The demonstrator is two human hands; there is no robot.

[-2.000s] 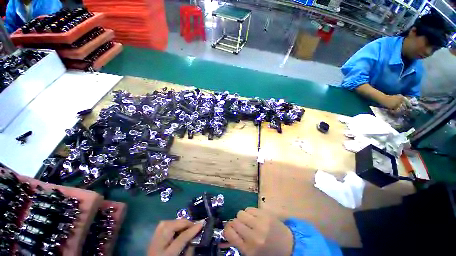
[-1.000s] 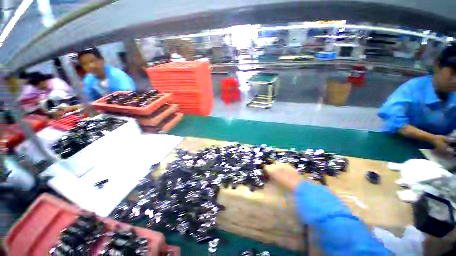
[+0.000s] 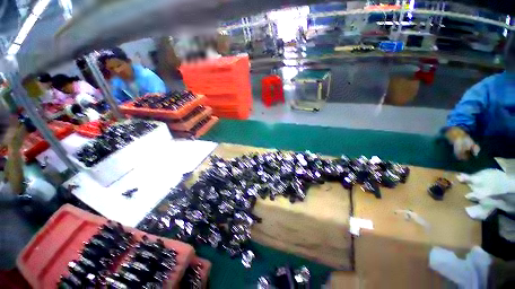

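Observation:
A large loose heap of black strap parts with shiny ends lies across the tan boards and the green bench top. A small group of black pieces with shiny ends is cut off by the bottom edge. A pink-orange foam tray at lower left holds rows of black-and-silver pieces. A small rounded black unit lies apart, right of the heap. My left hand is not in view. A tan patch at the bottom edge, right of the small group, may be part of my right hand; its state does not show.
A white box of black parts and a white board are at left. Filled trays and a stack of orange-red trays stand behind. Crumpled white cloths are at right. Blue-coated workers are at upper left and right.
My right arm, seen reaching into the heap one second ago, has withdrawn from it. The view has tilted up and turned left since the first frame. The coworker's hand at right has moved.

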